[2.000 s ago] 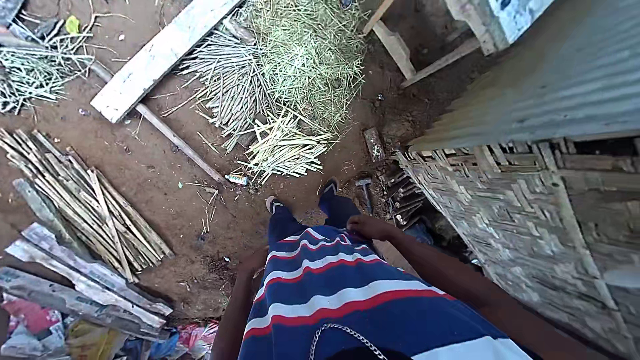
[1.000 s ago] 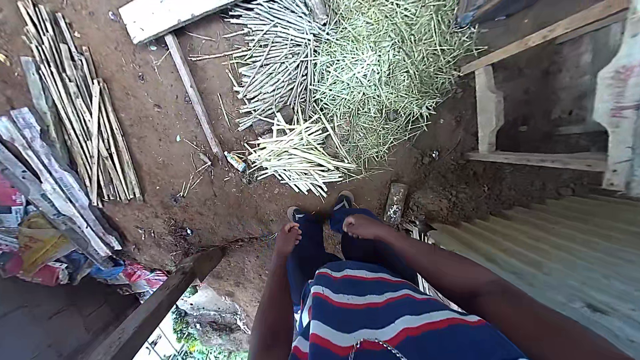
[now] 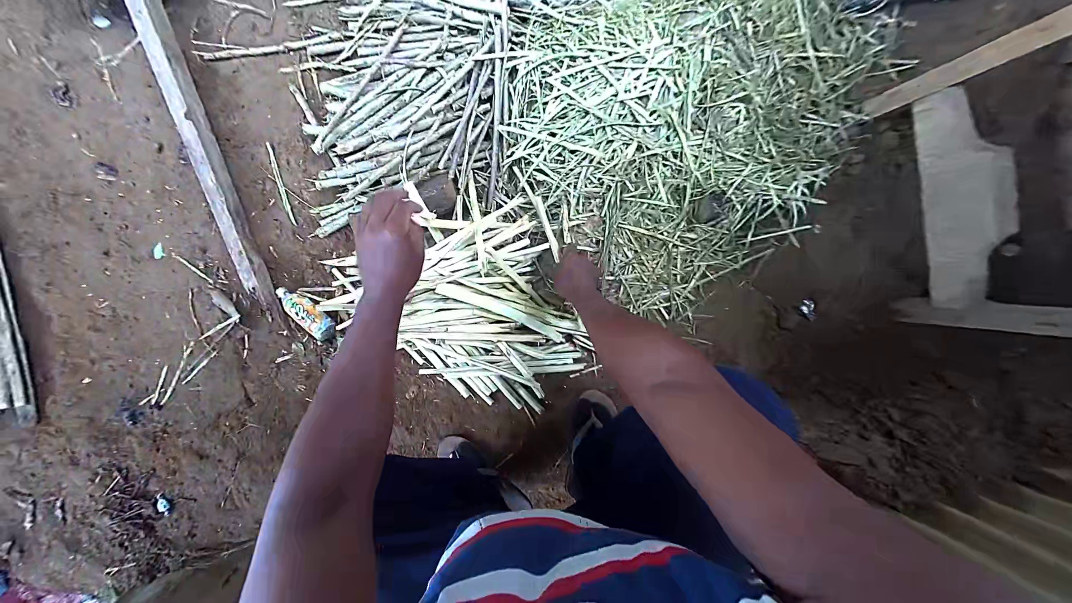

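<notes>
My left hand is at the upper left of a heap of pale peeled sticks, with its fingers curled by the end of a pale strip; whether it grips the strip is unclear. At the heap's right upper edge is my right hand, close to a pale stick; its fingers are blurred and partly hidden. Beyond my left hand lies a pile of unpeeled thin sticks. A wide spread of green-yellow peelings covers the ground past my right hand.
A long wooden beam lies on the bare soil at left, its near end by a small printed tube or packet. A wooden frame stands at right, corrugated sheet at lower right. My sandalled feet are just below the heap.
Both hands have moved forward from near my legs to the heap of pale sticks. The view has shifted closer over the piles.
</notes>
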